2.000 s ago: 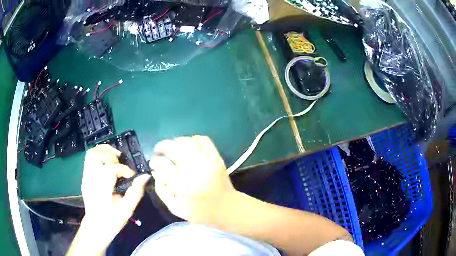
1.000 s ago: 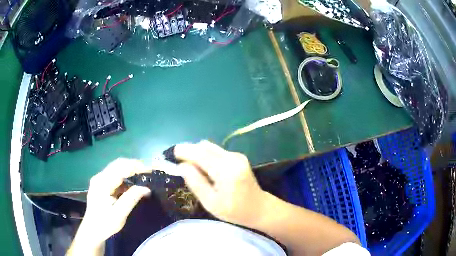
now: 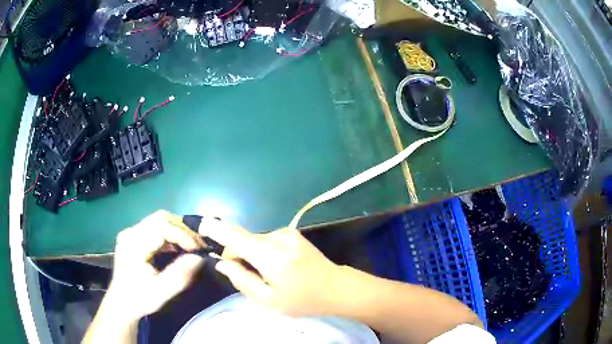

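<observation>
My left hand point(image 3: 151, 259) holds a black battery holder point(image 3: 176, 255) at the bench's front edge, mostly hidden by the fingers. My right hand point(image 3: 268, 265) is close against it, with its fingertips at the holder's right end; a black cover shows near the fingers. What the right fingers pinch is too small and blurred to tell. A cream adhesive strip point(image 3: 362, 176) runs from the tape roll point(image 3: 401, 101) across the wood strip to my right hand.
Battery holders point(image 3: 137, 153) are heaped at the bench's left. A clear plastic bag point(image 3: 221, 70) with more holders lies at the back, beside a desk fan point(image 3: 50, 40). A blue plastic crate point(image 3: 475, 269) stands below right. A shiny bag point(image 3: 553, 101) hangs at the right, and a yellow bundle point(image 3: 416, 57) lies behind the roll.
The holder has moved from the bench edge toward my lap and turned, now more covered by my fingers. The strip's near end has shifted and again reaches my right hand.
</observation>
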